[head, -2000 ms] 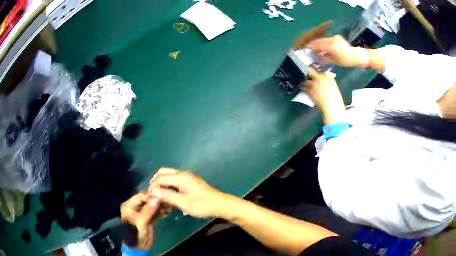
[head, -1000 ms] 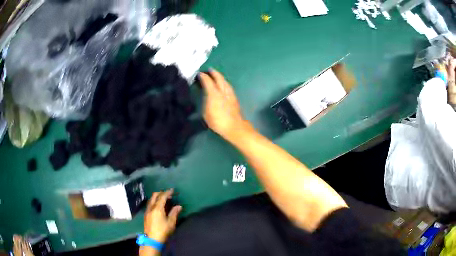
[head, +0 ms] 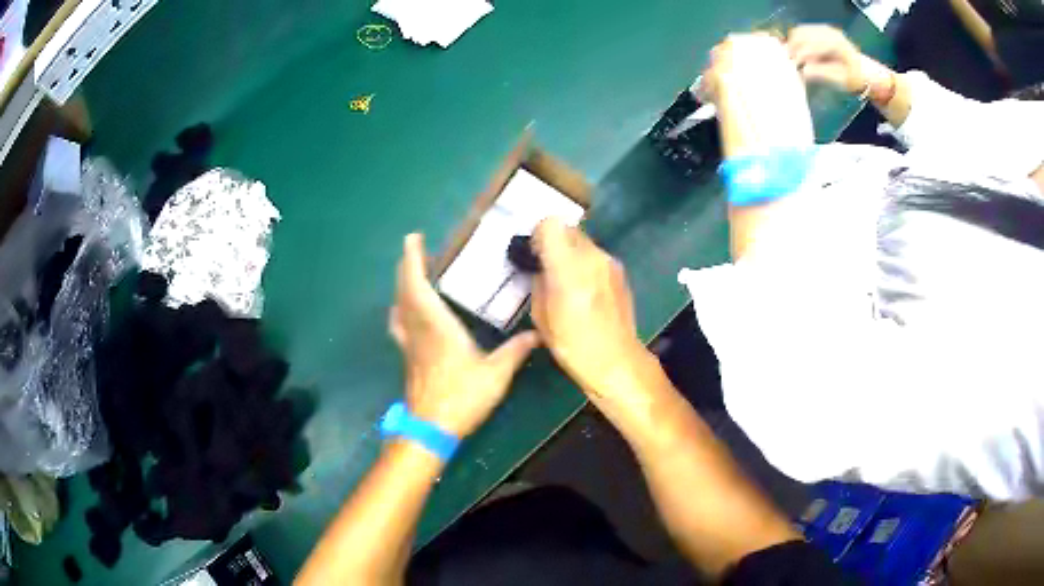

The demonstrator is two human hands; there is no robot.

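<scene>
An open retail box [head: 481, 271] with brown inner flaps and a white block filling it lies tilted on the green bench. My right hand [head: 586, 300] reaches over its right side, fingertips on a small soft black piece [head: 523, 254] against the white contents. My left hand [head: 455, 361], with a blue wristband, is spread beside the box's near left end, thumb and fingers apart; whether it touches the box is unclear. A large pile of black pieces [head: 200, 424] lies at left.
Speckled white packets [head: 215, 238] and a crinkled clear bag [head: 57, 366] lie by the pile. Another box [head: 238, 567] is cut off at the bottom edge. White sheets [head: 435, 17] and a yellow scrap [head: 361, 104] lie at the far side. A person in white [head: 847, 343] works close on my right.
My right hand has moved from beside the black pile to the box on the right and now has a black piece. My left hand has come beside that box. The view has turned.
</scene>
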